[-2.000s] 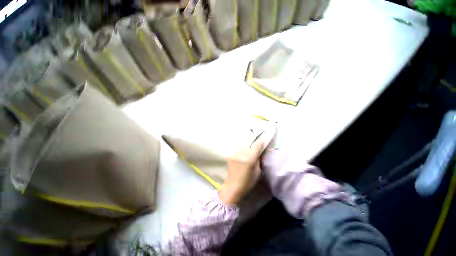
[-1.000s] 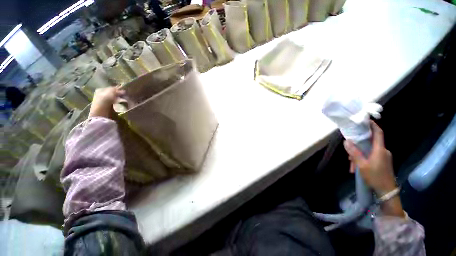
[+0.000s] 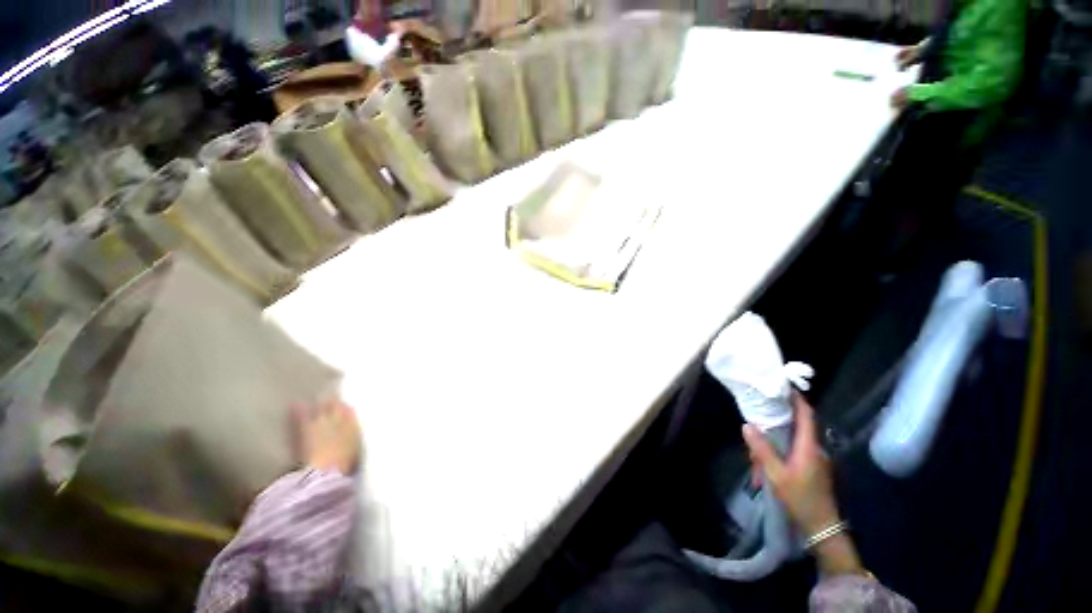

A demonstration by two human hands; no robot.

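Note:
A taupe bag body (image 3: 198,389) stands tilted at the left of the table, its mouth to the left and a yellow line along its lower edge. My left hand (image 3: 326,434) lies against its right side; the fingers are blurred, so a grip cannot be told. My right hand (image 3: 796,467) is closed around the handle of a white cloth-wrapped steamer head (image 3: 752,365), held upright beyond the table's front edge. Its pale hose curves down below my right hand. Another bag body (image 3: 569,228) lies flat in mid-table, with yellow edging.
A row of upright bags (image 3: 341,168) lines the far edge of the white table (image 3: 479,335), with more at the left. A person in green (image 3: 982,60) stands at the far right end. A pale padded stand arm (image 3: 928,371) is at right, near a yellow floor line (image 3: 1027,419).
My left hand has moved from the bag's rim to its right side, and the bag is further left in view. My right hand still holds the steamer head. The green-clad person has come into view.

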